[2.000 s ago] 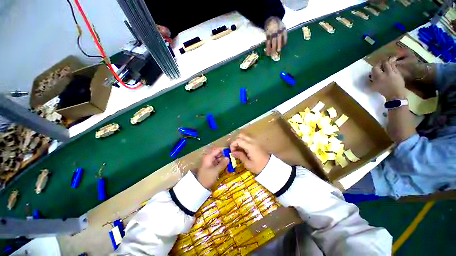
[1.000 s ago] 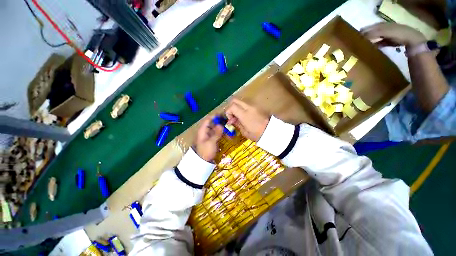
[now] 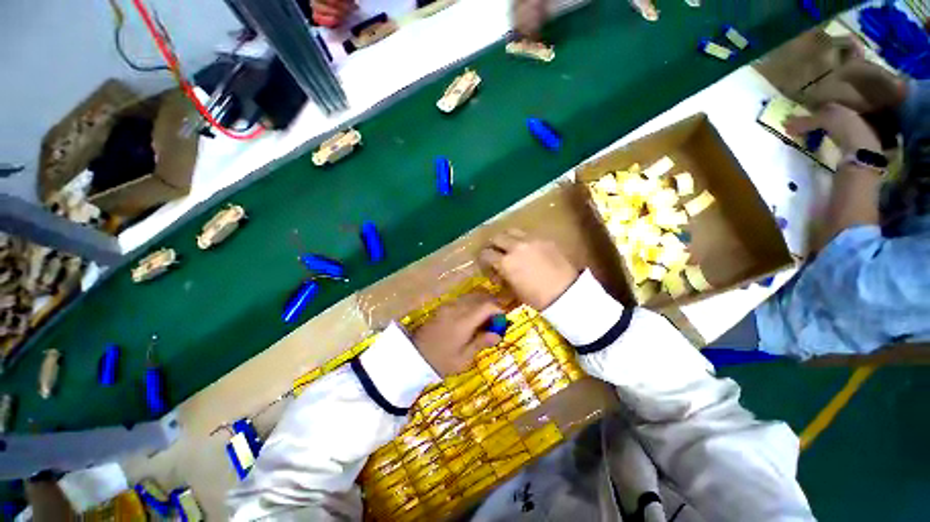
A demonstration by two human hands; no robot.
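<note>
My left hand (image 3: 456,331) is low over the amber-wrapped packs (image 3: 489,393), its fingers around a blue battery pack (image 3: 498,324); only a small end of the pack shows. My right hand (image 3: 525,267) is just up and to the right, at the far edge of the amber rows, fingers curled down. Its fingertips are partly hidden, and I cannot tell if they hold anything. The amber packs lie in tight rows with thin wires between them.
An open carton (image 3: 746,194) of pale yellow pieces (image 3: 653,226) stands at right. Blue packs and tan assemblies (image 3: 337,147) lie on the green conveyor (image 3: 398,133). A blue pack with a pale face (image 3: 243,449) lies at left. A neighbour's hands (image 3: 846,138) work at far right.
My hands have moved apart and down onto the amber rows. The blue pack, held between both hands before, is now low at my left hand. The view has shifted, showing more of the belt's far side.
</note>
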